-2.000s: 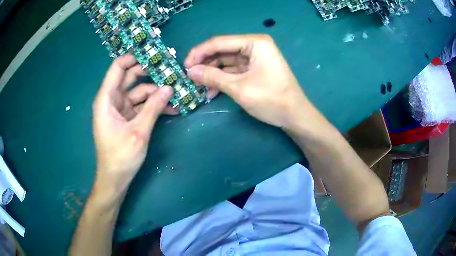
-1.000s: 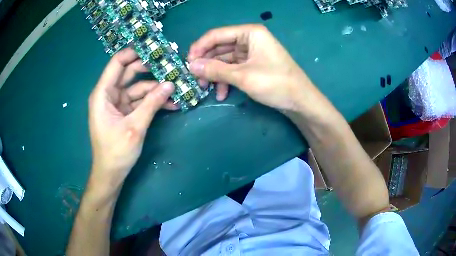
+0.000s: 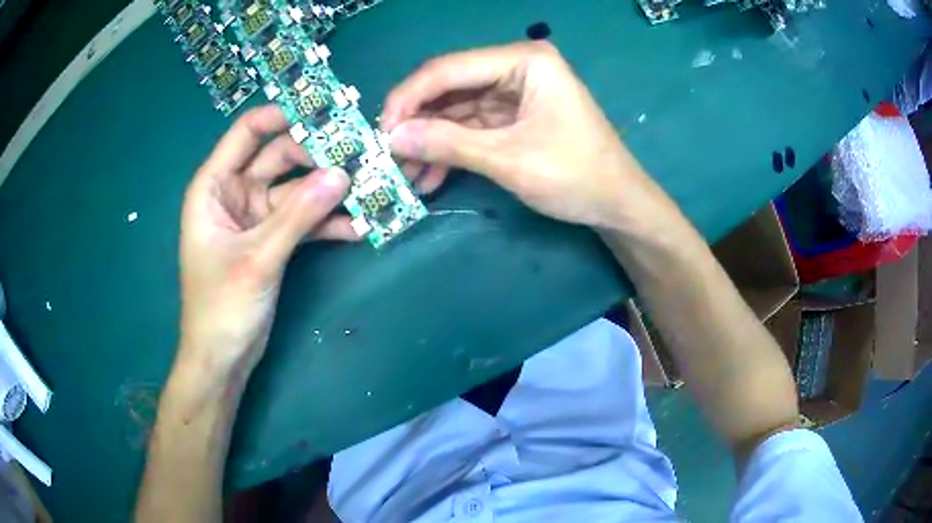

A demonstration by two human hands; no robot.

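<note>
A long green circuit board strip (image 3: 340, 151) with repeated digit displays and white parts slants from the top left to the middle of the view. My left hand (image 3: 255, 204) grips its left edge near the lower end between thumb and fingers. My right hand (image 3: 491, 133) is at the strip's right edge, thumb and index finger pinched together beside a white part. Whether the fingertips hold a small piece or the strip's edge cannot be told. The strip's lower end sticks out past my left thumb.
More board strips (image 3: 217, 63) lie at the upper left, others (image 3: 761, 12) at the top right. Black bits (image 3: 783, 159) lie near the right edge. White rolls (image 3: 20, 378) are at the left. Cardboard boxes (image 3: 833, 358) and bubble wrap (image 3: 881, 179) on a red bin are at the right.
The strip has turned flatter towards the camera, showing its face and lower end more fully. It has separated from the strips at its left. Both hands have shifted slightly, still at the strip.
</note>
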